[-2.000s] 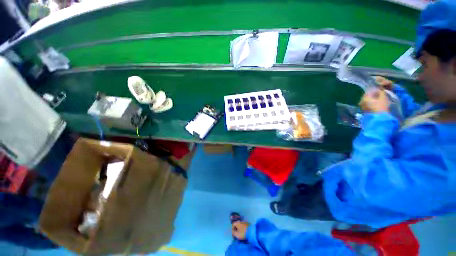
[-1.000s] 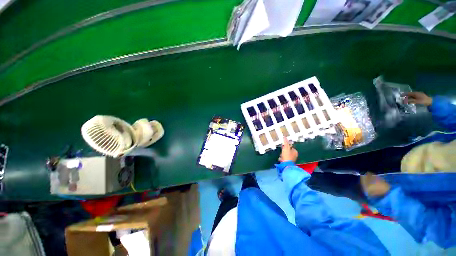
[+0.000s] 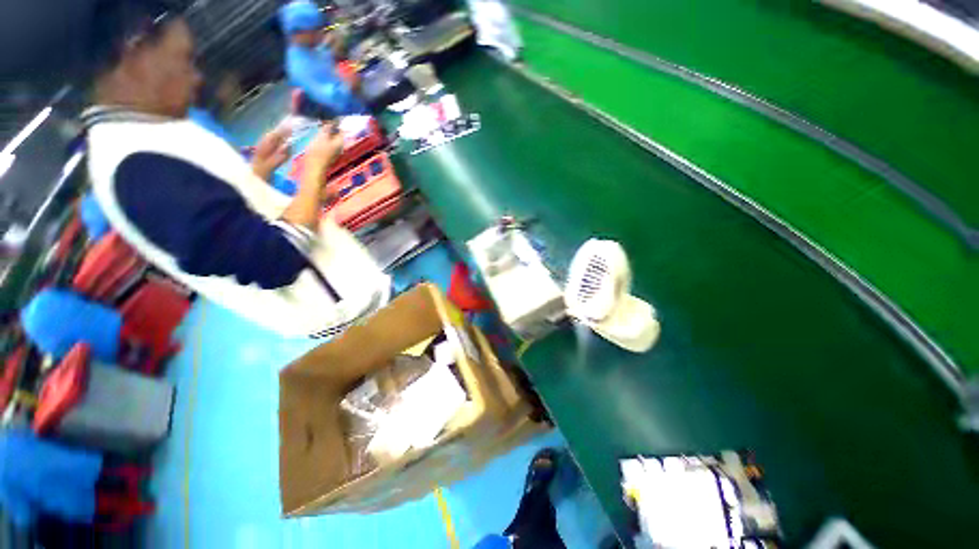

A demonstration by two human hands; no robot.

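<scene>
Neither of my hands is in view. An opened device unit (image 3: 678, 504) with a large white centre and a dark edge lies on the green bench (image 3: 741, 375) at the bottom of the picture, cut off by the lower edge. It is blurred. To its right, a small white corner (image 3: 841, 535), apparently of the parts tray, shows at the bottom edge. The rest of the tray is out of the picture.
A cream fan (image 3: 598, 284) and a pale box (image 3: 515, 281) stand on the bench. An open carton (image 3: 311, 445) with white and clear items stands beside it. A person in white and navy (image 3: 215, 225) stands behind the carton. A green panel (image 3: 741, 118) borders the bench.
The view has swung left along the bench. The hand at the tray has left the picture, and the bags are out of view. The carton and the standing person now show.
</scene>
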